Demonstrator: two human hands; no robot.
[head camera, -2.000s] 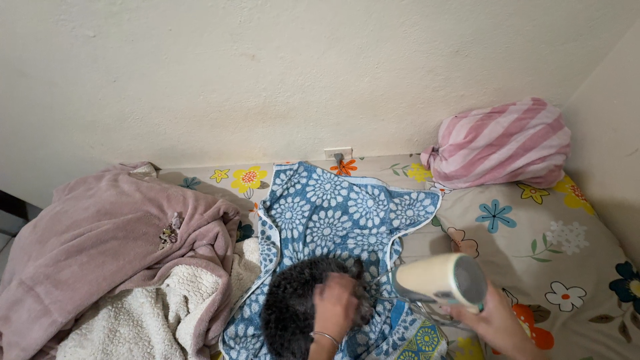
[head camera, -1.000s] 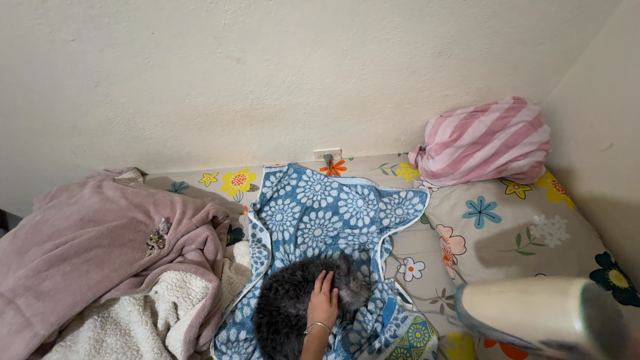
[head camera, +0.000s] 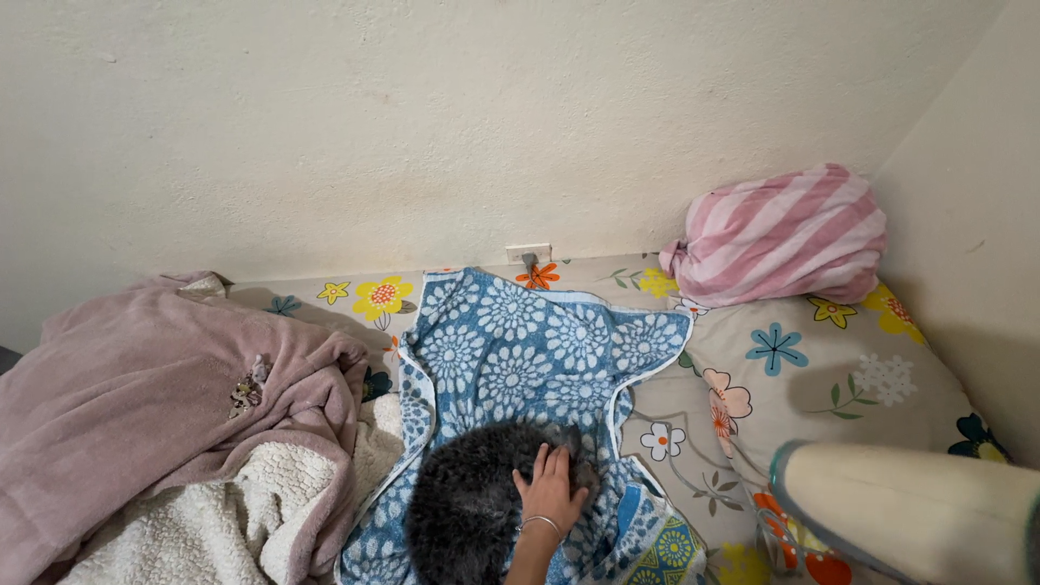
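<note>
A dark grey, curly-furred animal (head camera: 467, 500) lies curled on a blue towel with white flower patterns (head camera: 516, 366). My left hand (head camera: 552, 487), with a thin bracelet at the wrist, rests flat on the fur near the animal's right end, fingers apart. At the lower right a cream hair dryer (head camera: 902, 508) is held up, its grey-rimmed end towards the animal. My right hand is out of view; the dryer's handle is hidden too. A grey cord (head camera: 764, 520) runs over the bed beside the dryer.
A mauve fleece blanket (head camera: 146, 382) with a white lining is heaped at left. At right are a floral pillow (head camera: 845, 390) and a pink striped cloth bundle (head camera: 788, 236). A wall socket (head camera: 528, 253) holds a plug behind the towel.
The hair dryer has moved right, away from the animal, and my right hand has left the view. My left hand has stayed on the animal, its fingers now spread.
</note>
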